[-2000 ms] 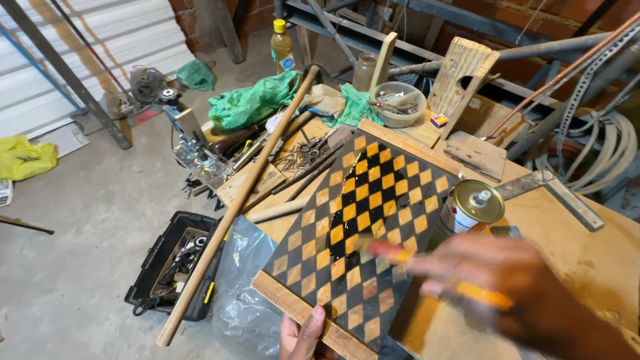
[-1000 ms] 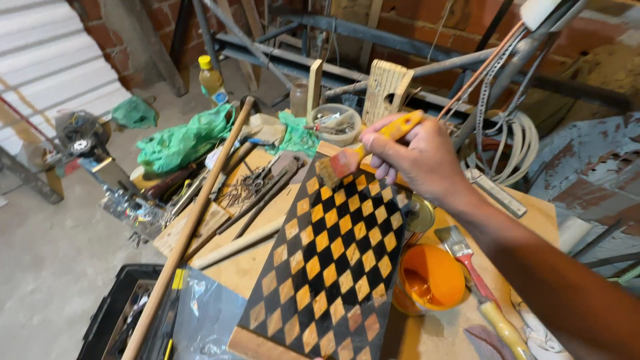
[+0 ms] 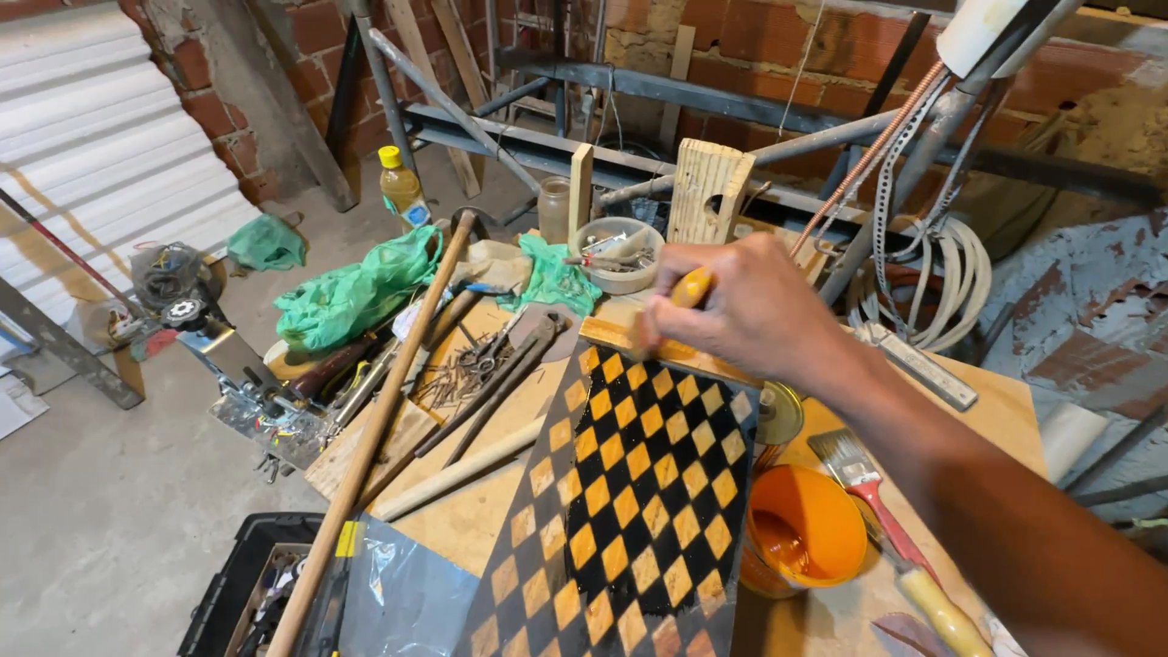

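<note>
My right hand (image 3: pixel 730 310) grips the yellow handle of a paintbrush (image 3: pixel 691 287), whose blurred bristles touch the wooden end strip (image 3: pixel 630 339) at the far end of a diamond-patterned wooden board (image 3: pixel 652 474). The board's middle and far part look wet, dark and glossy, while its left edge and near part look dull. My left hand is out of view. An orange cup (image 3: pixel 826 525) with amber liquid stands right of the board, and an open tin (image 3: pixel 782 415) is partly hidden behind the board's right corner.
A red-handled paintbrush (image 3: pixel 858 474) lies right of the cup. Left of the board are pincers (image 3: pixel 511 374), loose nails, a long wooden pole (image 3: pixel 392 411) and green plastic bags (image 3: pixel 356 297). A tub of hardware (image 3: pixel 620 255) and an upright wood piece (image 3: pixel 707 196) stand behind.
My left hand, holding the board's near end two seconds ago, is out of view. My right hand has moved from the board's right side to its far end. The wet area has grown.
</note>
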